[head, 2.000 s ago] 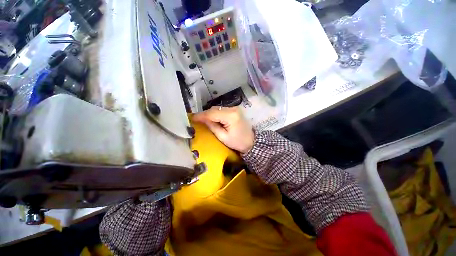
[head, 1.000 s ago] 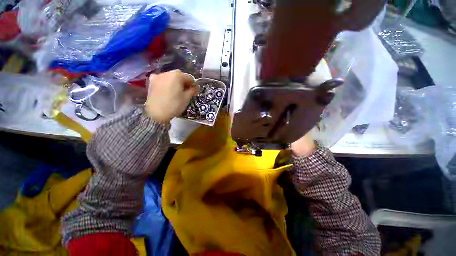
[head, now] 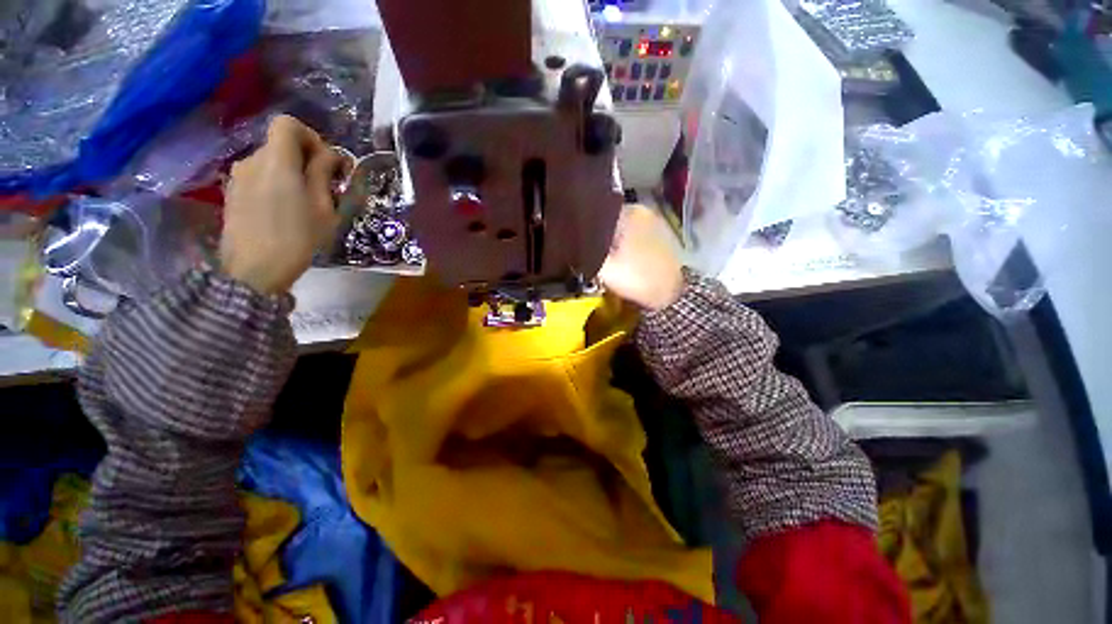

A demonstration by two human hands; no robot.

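Observation:
A mustard-yellow garment (head: 524,427) lies under the machine head (head: 506,201) and hangs over the wearer's lap. Small metal jaws (head: 515,313) sit on the cloth below the head. My left hand (head: 278,201) is over the left edge of the button tray (head: 354,183), with bent fingertips close together; whether they hold a button cannot be seen. Silver buttons with dark rings (head: 388,234) fill the visible part of the tray. My right hand (head: 646,256) is at the right side of the head, by the garment's back edge; its fingertips are hidden behind the head.
A control panel (head: 650,63) with red digits stands behind the machine. A white sheet (head: 799,122) and clear plastic bags (head: 976,183) are to the right. A white bin (head: 933,421) with yellow pieces is at lower right. Blue plastic (head: 171,85) lies upper left; yellow and blue cloth lies lower left.
My left hand went from beside the machine to the button tray and now sits farther left over it. My right hand stays by the garment's back edge. The camera view has swung.

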